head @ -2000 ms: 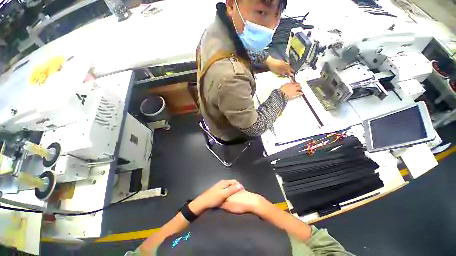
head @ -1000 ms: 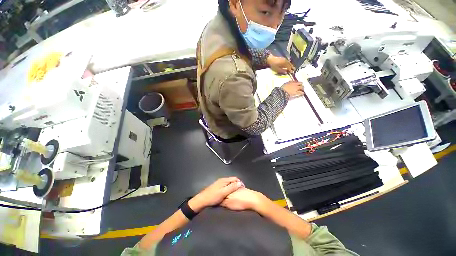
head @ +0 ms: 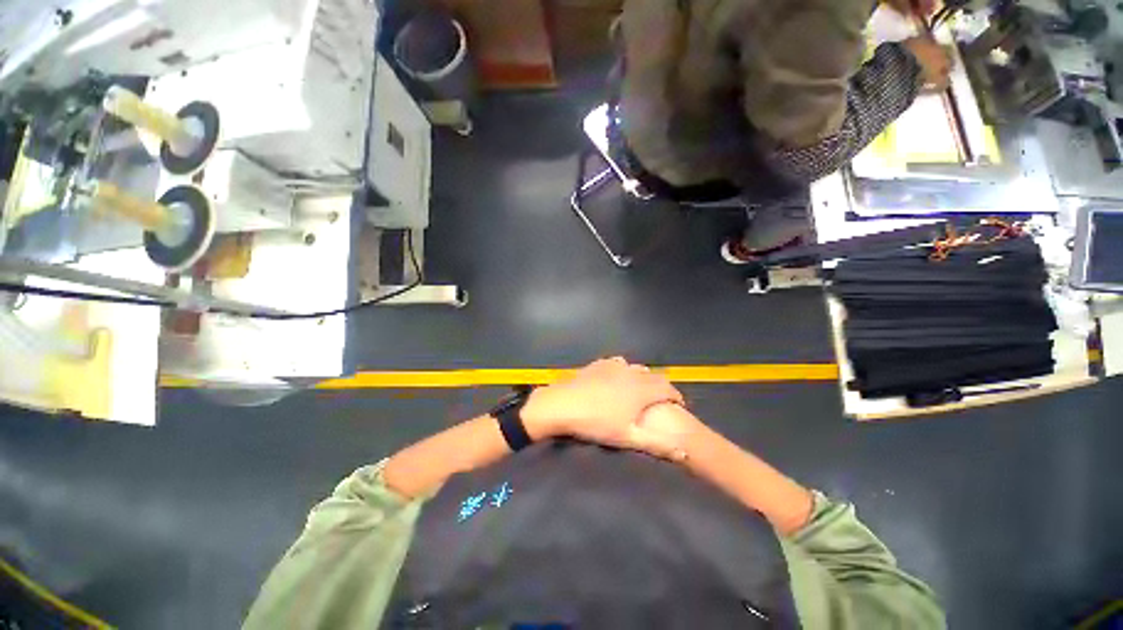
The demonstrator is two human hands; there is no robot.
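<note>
My left hand [head: 603, 401] and my right hand [head: 665, 428] are clasped together in front of my waist, at the picture's lower middle. A black band is on my left wrist. Their fingers are drawn together and partly hidden where the hands overlap. No object shows in them. A flat stack of long black strips [head: 942, 314] lies on the white table corner to the right, apart from my hands. Small red-orange items [head: 979, 236] lie at the stack's far edge.
A seated person [head: 751, 92] works at the sewing table, on a metal-legged stool [head: 591, 222]. A grey screen [head: 1102, 246] is at the right edge. A machine table with thread spools [head: 148, 219] stands left. A bin [head: 431, 52] stands behind. A yellow line [head: 739, 373] crosses the floor.
The view has tilted down, so the seated person's head and the far tables are out of the picture. My hands stay clasped, and the strip stack appears farther right.
</note>
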